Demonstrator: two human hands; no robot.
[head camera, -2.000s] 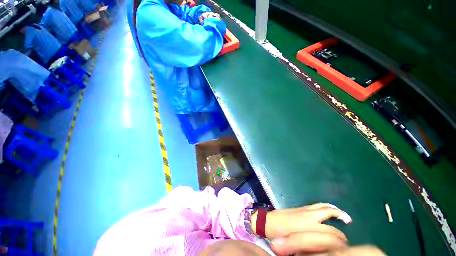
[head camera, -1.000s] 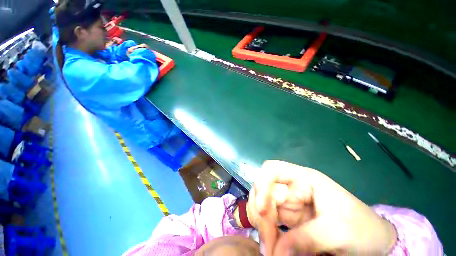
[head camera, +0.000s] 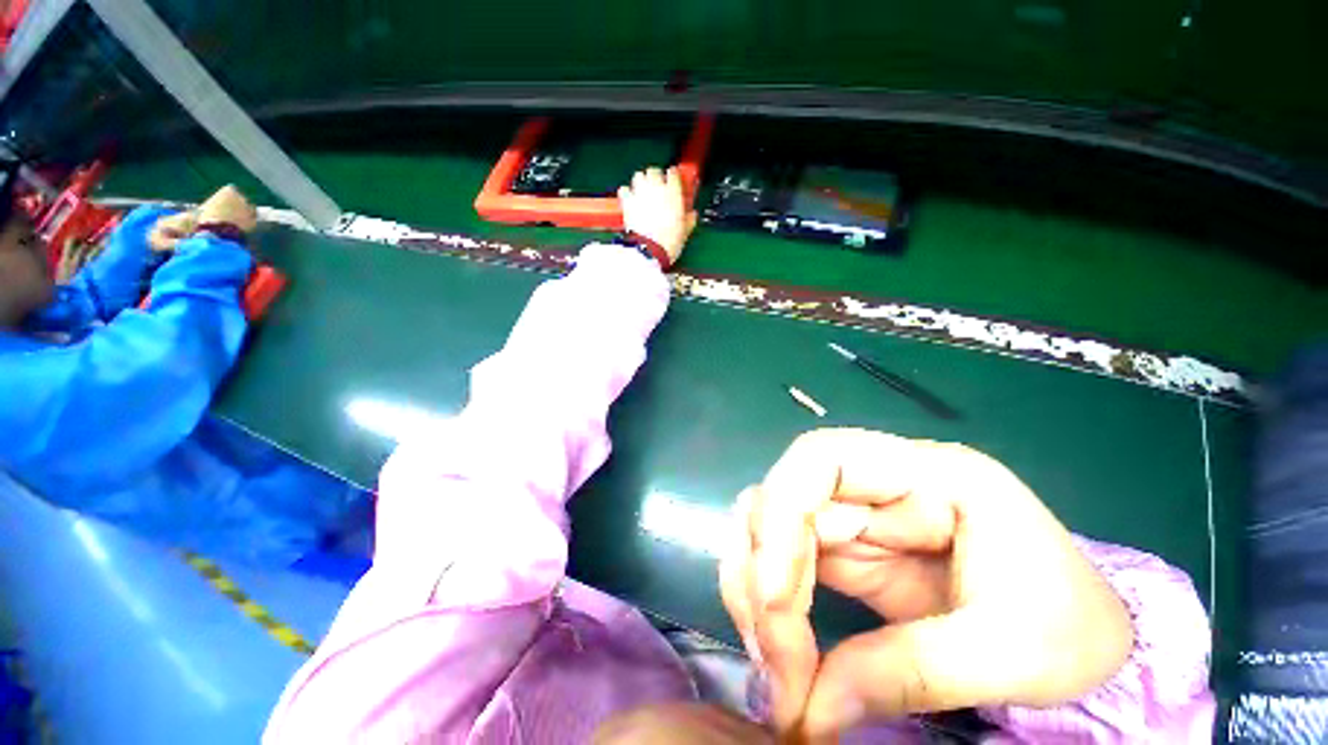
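An orange foam holder (head camera: 561, 213) with a dark opened tablet (head camera: 619, 163) lies on the green conveyor beyond the bench. My left hand (head camera: 657, 213) is stretched out to it, its fingers closed over the holder's near right corner. My right hand (head camera: 932, 575) is close to the camera at lower centre right, fingers curled and tips together; whether something small is between them cannot be told. A short pale pointed stick (head camera: 805, 400) and a slim black tool (head camera: 896, 381) lie on the bench in front of my right hand.
A dark tablet unit (head camera: 830, 207) without a frame lies right of the holder. A worn strip (head camera: 932, 323) divides bench and conveyor. A person in blue (head camera: 117, 379) works at left by a small orange frame (head camera: 264, 293). A grey post (head camera: 219, 117) stands upper left. Dark stacked material (head camera: 1289, 539) is at far right.
My left hand has left my right hand and reached forward to the orange holder. My right hand stays near the camera, fingers curled. The view has turned right.
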